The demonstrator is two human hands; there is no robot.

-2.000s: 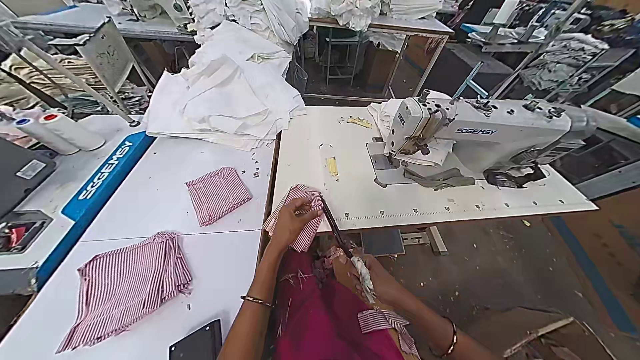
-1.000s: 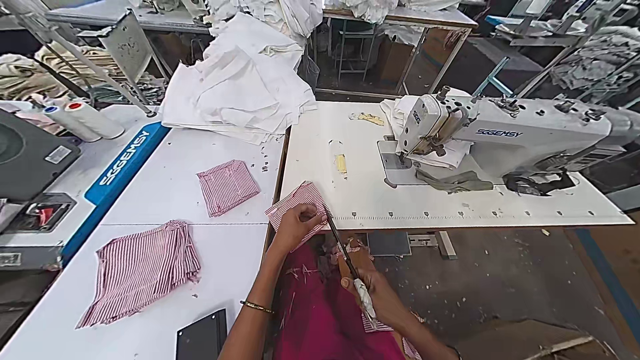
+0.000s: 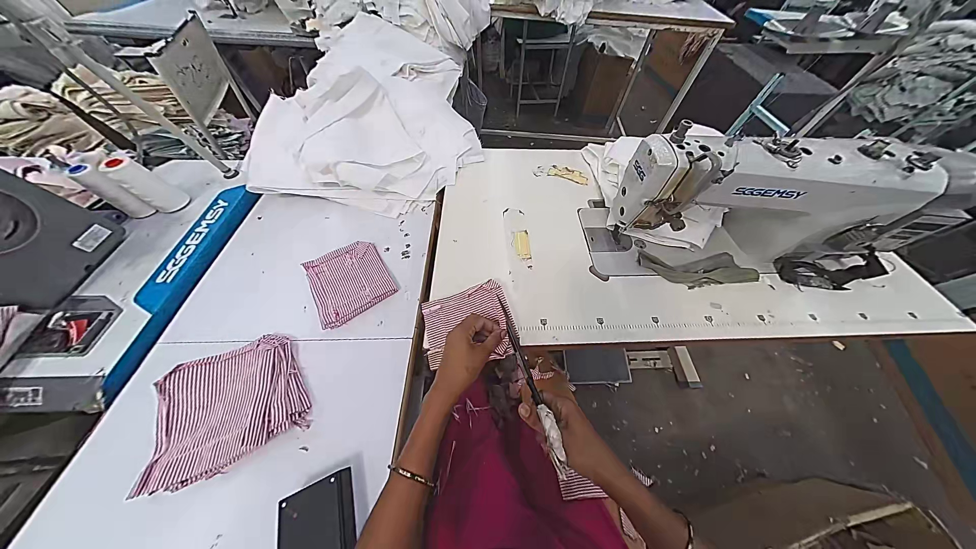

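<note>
My left hand (image 3: 467,352) pinches the lower right part of a red-and-white striped fabric piece (image 3: 457,305) at the near edge of the white sewing table. In my right hand (image 3: 568,427) are dark-bladed scissors (image 3: 524,364) with white wrapping on the handle; the blades run along the right edge of that piece. Whether they cut the cloth cannot be told. A small stack of striped pieces (image 3: 351,284) lies to the left, and a larger stack (image 3: 225,412) lies nearer to me. More striped cloth (image 3: 583,486) rests at my lap below my right hand.
An industrial sewing machine (image 3: 801,191) stands at the right, white cloth behind its needle area. A heap of white fabric (image 3: 366,122) lies at the back left. Thread cones (image 3: 145,183) stand at the far left. A dark flat object (image 3: 319,511) lies at the near table edge.
Since the first frame, the scissors have come to lie more steeply, along the right edge of the striped piece. My left hand still holds that piece; both stacks lie as before.
</note>
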